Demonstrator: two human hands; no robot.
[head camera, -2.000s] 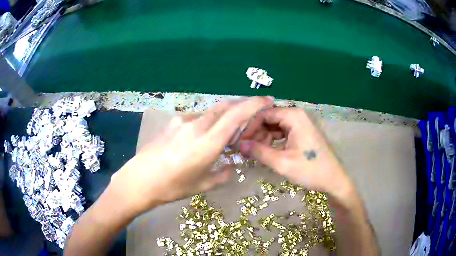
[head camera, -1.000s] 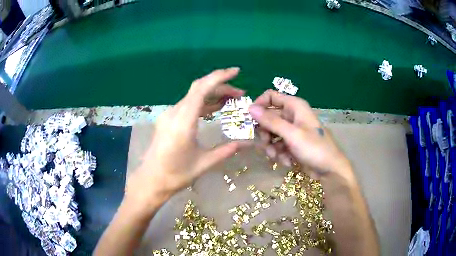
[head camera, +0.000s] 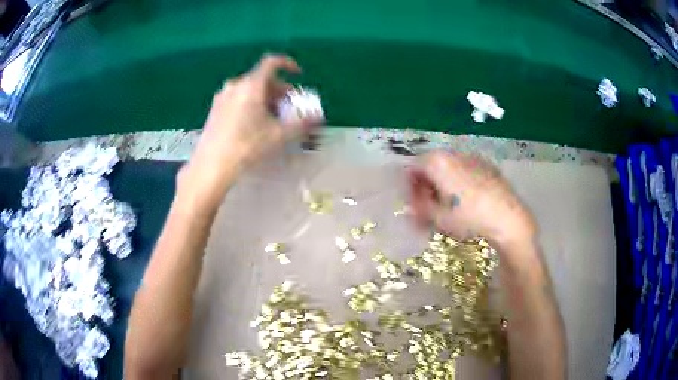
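My left hand (head camera: 249, 122) holds a white socket housing (head camera: 302, 106) between thumb and fingers, above the near edge of the green belt. The housing is blurred, so its slots cannot be read. My right hand (head camera: 453, 194) is over the tan board (head camera: 565, 245), at the right of centre, fingers curled and blurred; whether it holds anything cannot be told. A heap of brass contacts (head camera: 305, 334) lies on the board below the hands, with a few loose ones above it.
White housings are heaped (head camera: 63, 252) on the dark surface at left. A pale worn rail (head camera: 160, 142) runs between board and green belt (head camera: 386, 67). White fittings (head camera: 485, 105) lie spaced on the belt at right. A blue rack (head camera: 643, 245) stands at the right edge.
My hands have moved apart; the left has gone up and left with the housing, the right has let go of it and moved right. The belt's white fittings have shifted right.
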